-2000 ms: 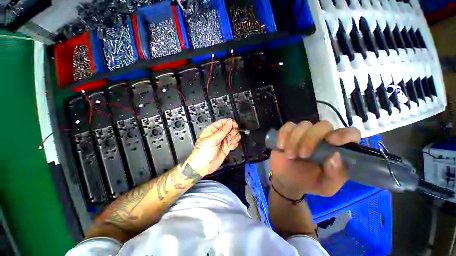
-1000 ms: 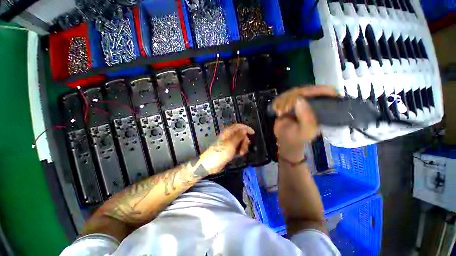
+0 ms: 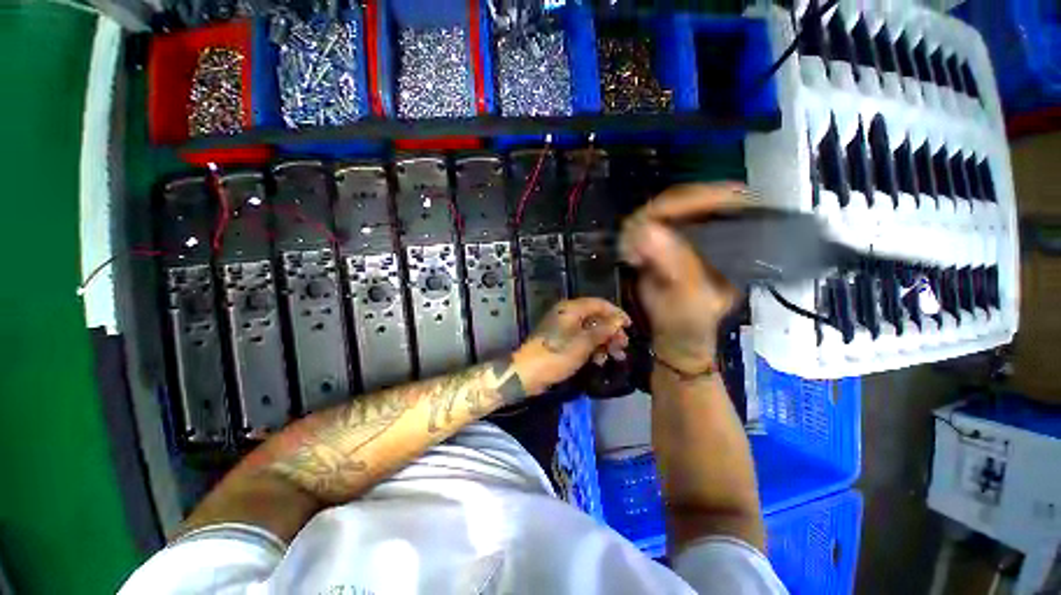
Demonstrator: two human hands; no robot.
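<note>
Several lock panel housings lie side by side in a row, open side up, with grey mounting plates in them. Thin red wire leads trail from their tops. My right hand holds the dark grey electric screwdriver, blurred, over the right end of the row. The screwdriver's tip cannot be made out. My left hand is over the lower part of the right-hand housings, fingers curled together. Whether a small screw is between its fingertips cannot be told.
Red and blue screw bins stand behind the housings. A white parts tray with rows of black pointed parts is at the right. Blue crates are at lower right. A green surface is at the left.
My right hand has moved up and left with the screwdriver, which has swung from pointing at my left hand. My left hand has shifted right along the row. The view has turned slightly.
</note>
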